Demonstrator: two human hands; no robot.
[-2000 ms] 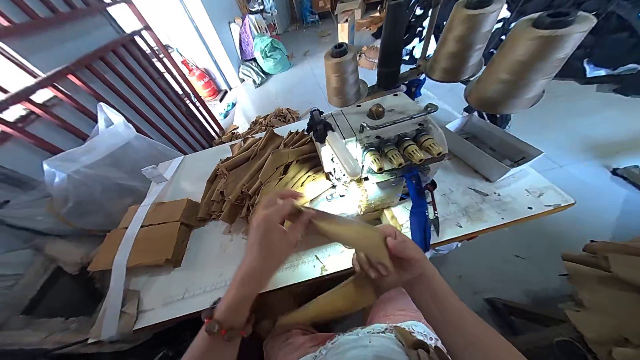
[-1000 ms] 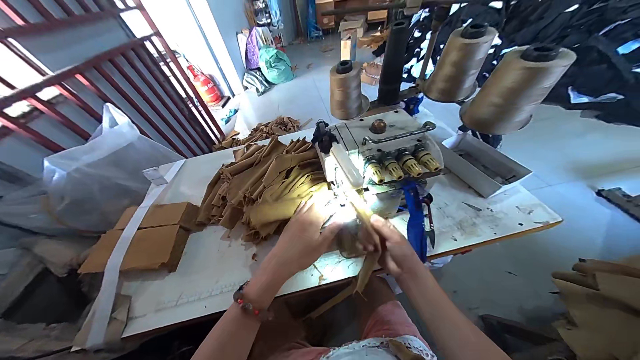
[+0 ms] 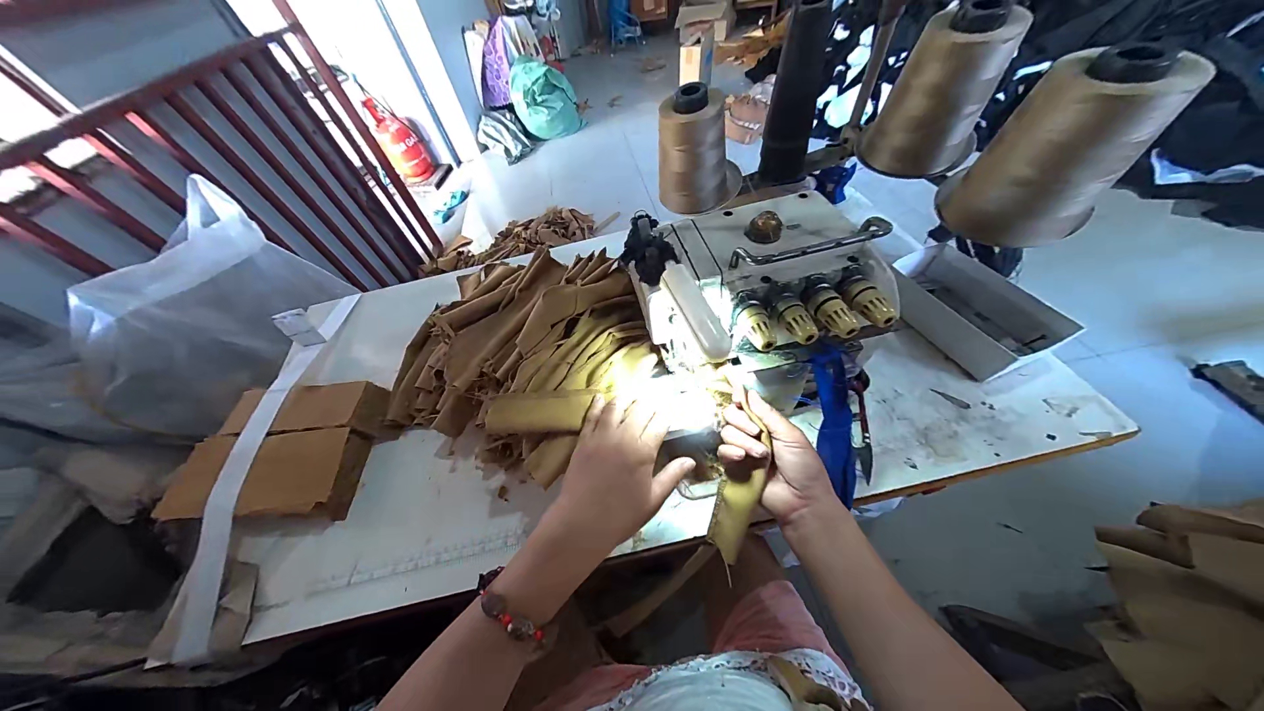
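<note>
An overlock sewing machine (image 3: 790, 267) stands on the white table, its lamp glaring over the needle area. My right hand (image 3: 775, 454) grips a tan fabric strip (image 3: 736, 513) just in front of the machine, and the strip's end hangs past the table edge. Left of the needle area, my left hand (image 3: 622, 464) lies palm down with fingers spread, its fingertips on or beside a folded tan piece (image 3: 538, 412); glare hides whether it presses cloth. Behind that hand a heap of tan fabric pieces (image 3: 533, 336) leans against the machine.
Two stacks of brown pieces (image 3: 286, 464) lie at the table's left, with a white strap (image 3: 247, 444) across them. Thread cones (image 3: 691, 148) rise behind the machine. An open white box (image 3: 987, 311) sits at right, near blue cloth and small scissors (image 3: 862, 434). More tan pieces (image 3: 1185, 592) are low right.
Two seconds ago both hands held a tan piece stretched between them over my lap. They have moved forward to the machine, and the left hand has since spread out to the left.
</note>
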